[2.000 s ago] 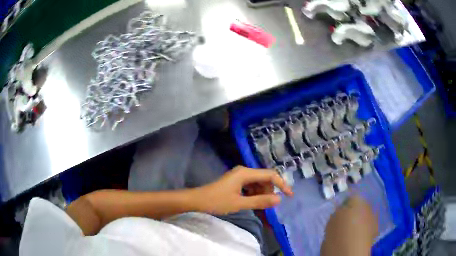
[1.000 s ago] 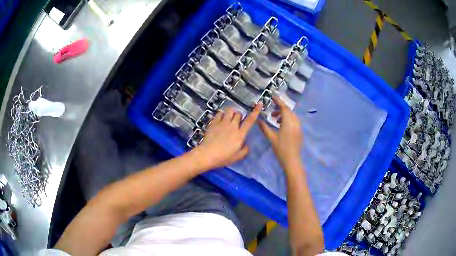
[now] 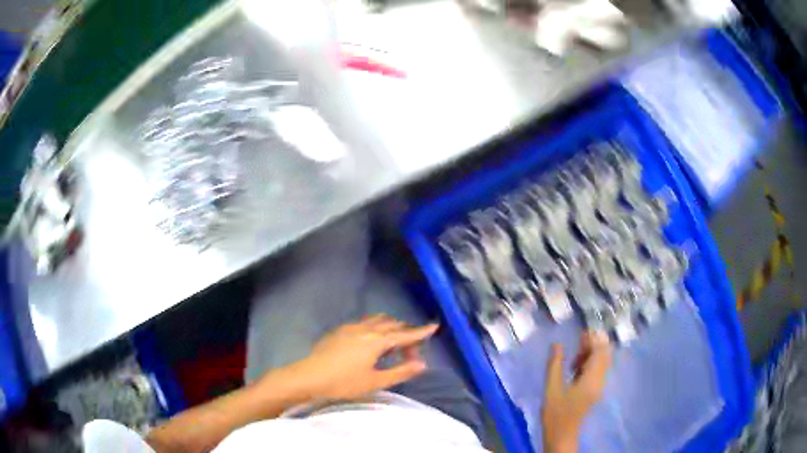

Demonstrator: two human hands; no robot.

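Note:
Finished lever assemblies [image 3: 531, 234] lie in overlapping rows in a blue bin [image 3: 434, 283], on a pale liner sheet [image 3: 655, 389]. My right hand [image 3: 577, 380] is over the sheet with its fingertips at the lower edge of the rows; blur hides whether it touches or holds a lever. My left hand [image 3: 372, 354] is over my lap, left of the bin, with thumb and fingers apart and nothing seen in it. The picture is blurred.
On the steel bench [image 3: 292, 212] are a pile of wire bails [image 3: 199, 150], a white squeeze bottle [image 3: 310, 133], a pink-red tool [image 3: 372, 65] and levers at left [image 3: 49, 208] and far right [image 3: 580, 25]. Another blue bin [image 3: 748, 80] stands behind the first.
The view has swung back towards the bench. My left hand has left the lever rows and is outside the bin. My right hand remains by the rows' lower edge.

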